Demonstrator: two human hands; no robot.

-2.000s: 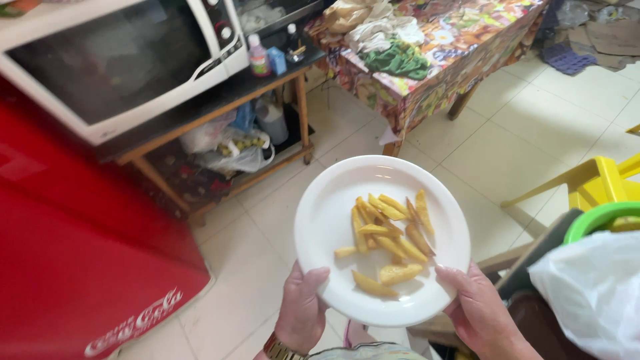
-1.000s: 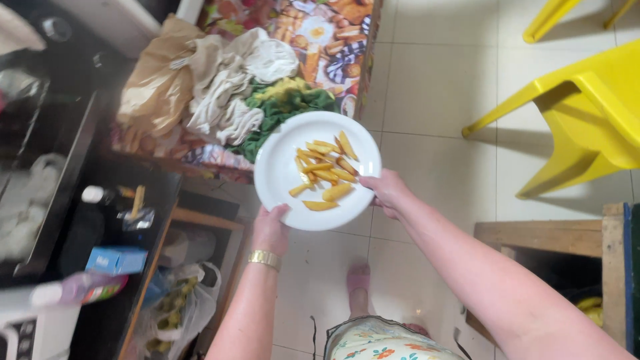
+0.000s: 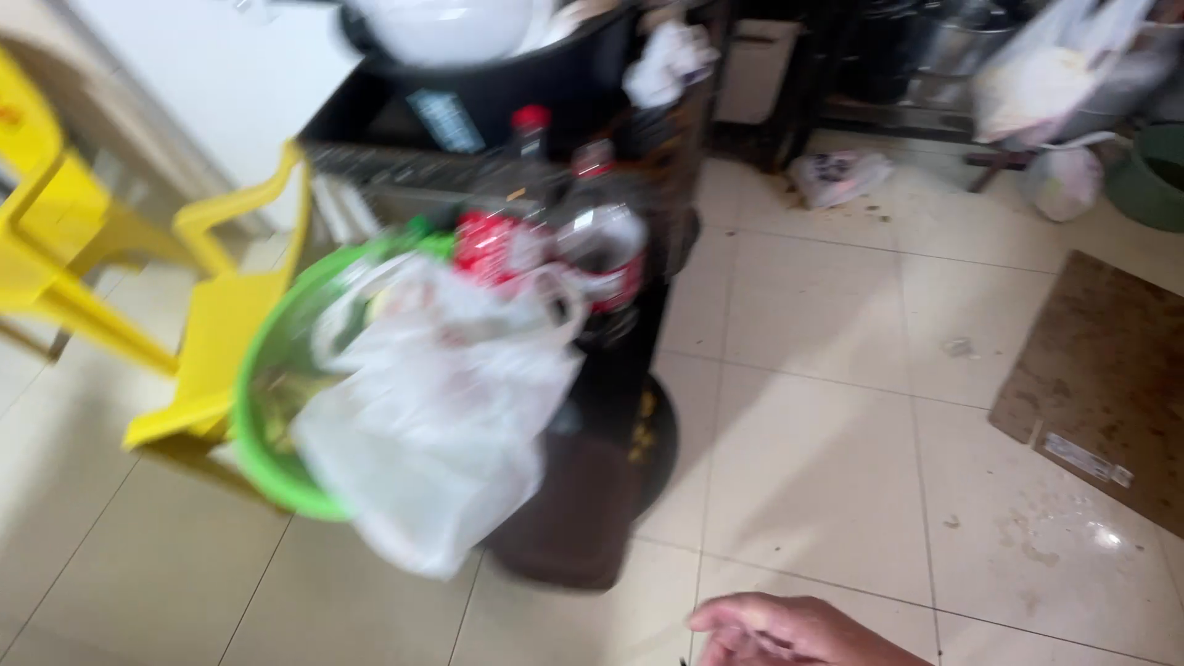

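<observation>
My right hand shows at the bottom edge, over the tiled floor, its fingers curled loosely and nothing seen in them. My left hand is out of view. Nearest to the right hand is a dark brown tray or board. Beside that, a white plastic bag lies over a bright green basin. Two plastic soda bottles, one with a red cap, stand behind the bag. The white plate of fries does not show in this view.
Yellow plastic chairs stand at the left. A large black basin rests behind the bottles. Flattened brown cardboard lies on the floor at right, with a small plastic bag and a green tub farther back.
The view has swung widely from the cloth-covered table to the green basin and floor. Both hands held the plate of fries before; now only my right hand shows, without the plate.
</observation>
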